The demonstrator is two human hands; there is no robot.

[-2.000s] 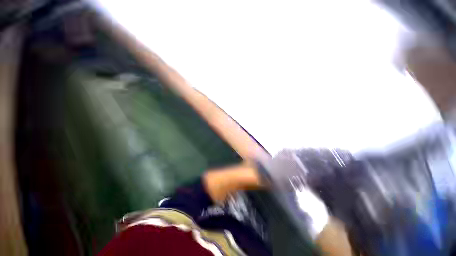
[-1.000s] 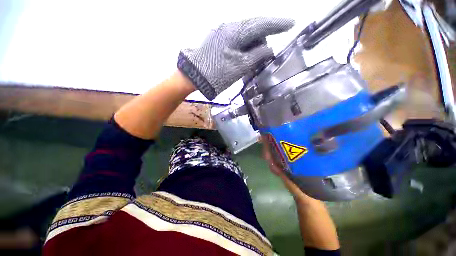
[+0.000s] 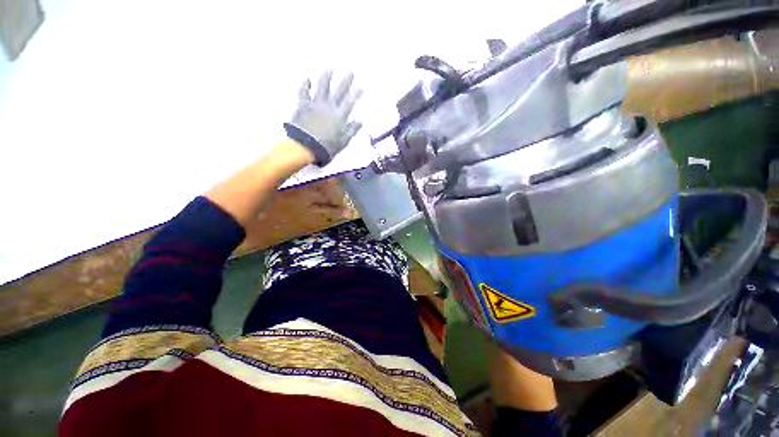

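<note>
The cutting machine (image 3: pixel 555 247), with its silver and blue motor and yellow warning triangle, fills the right half. Its flat metal base plate (image 3: pixel 384 203) shows at the table's front edge. The white paper marker (image 3: pixel 171 102) covers the lay. My left hand (image 3: pixel 327 118), in a grey glove with a dark cuff, is open with fingers spread over the white top, left of the machine and apart from it. My bare right wrist (image 3: pixel 523 388) goes up behind the motor, which hides my right hand and its grip.
The worn wooden table edge (image 3: pixel 290 213) runs below the white sheet. A grey flat slab (image 3: pixel 20 24) lies at the top left. A thick hose or cable runs off the top right. The green floor (image 3: pixel 717 141) shows beyond the table, with a brown board or carton at the bottom right.
My left hand has moved left and down, away from the machine's top, and its fingers have spread. The machine looks larger and more upright. My right hand has gone behind the motor.
</note>
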